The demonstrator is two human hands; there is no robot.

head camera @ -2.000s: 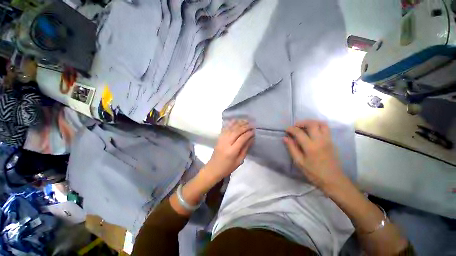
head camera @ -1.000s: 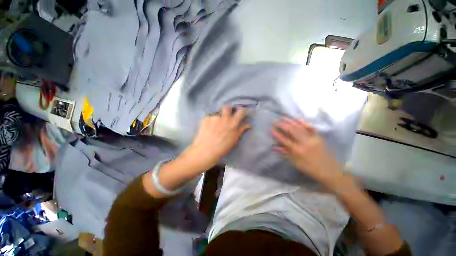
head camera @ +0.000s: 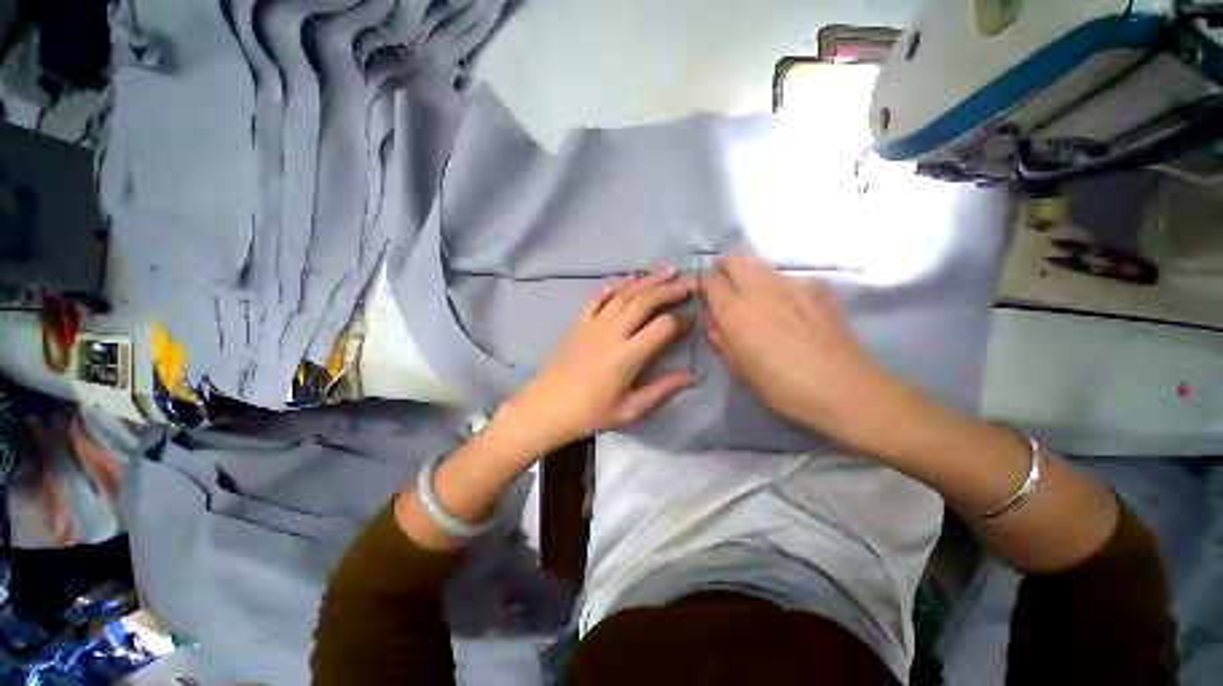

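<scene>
A grey garment panel (head camera: 577,201) lies flat on the white table, with a long dark seam line across it and a short line crossing it near the middle. My left hand (head camera: 610,355) rests on the panel left of the short line, fingers spread, thumb below. My right hand (head camera: 771,335) is on the panel right of that line, its thumb and fingertips pinching the cloth at the crossing. Lamp glare hides the panel's upper right part.
The sewing machine head (head camera: 1019,81) stands at upper right. Thread snips (head camera: 1100,261) lie on its bed. Rippled grey cut panels (head camera: 188,201) cover the table's left. More grey cloth (head camera: 255,509) hangs below the left edge. Red-handled scissors(?) (head camera: 59,331) lie at far left.
The panel has been turned so its long seam line runs across the view. Both hands have moved together around the crossing lines. My right fingers now pinch there. The view has shifted.
</scene>
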